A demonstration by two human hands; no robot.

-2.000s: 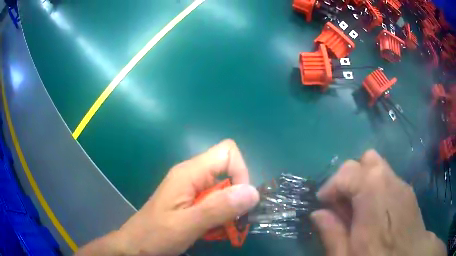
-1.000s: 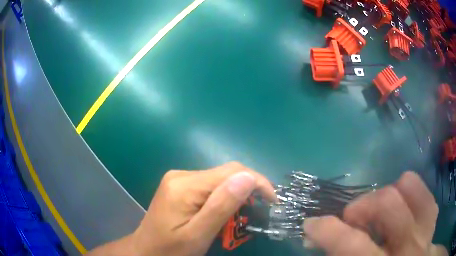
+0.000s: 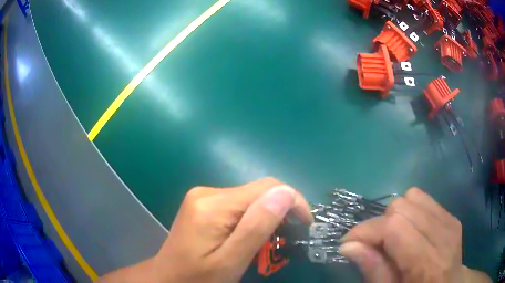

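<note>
My left hand [image 3: 238, 226] is shut on an orange connector housing [image 3: 269, 258], mostly hidden under the fingers. Two square silver lugs [image 3: 317, 253] stick out to the right of it. My right hand [image 3: 404, 240] is bent with thumb and forefinger close together at the silver-tipped ends, just right of the lugs. A thin silver tip shows between the lugs, pointing at the housing; the fingers seem to pinch its wire. A loose bundle of black crimped wires [image 3: 354, 205] lies on the green mat behind and under the right fingers.
Several orange housings with lugs and black wires lie at the upper right; one ribbed housing [image 3: 374, 72] is nearest the middle. More are heaped along the right edge. A yellow tape line [image 3: 133, 84] crosses the green mat. A grey strip [image 3: 66, 143] and blue bins [image 3: 22, 232] are at left.
The left hand and housing have moved right, and the housing's opening and lugs now show more. The right hand has closed in at the silver tips. The view has shifted slightly.
</note>
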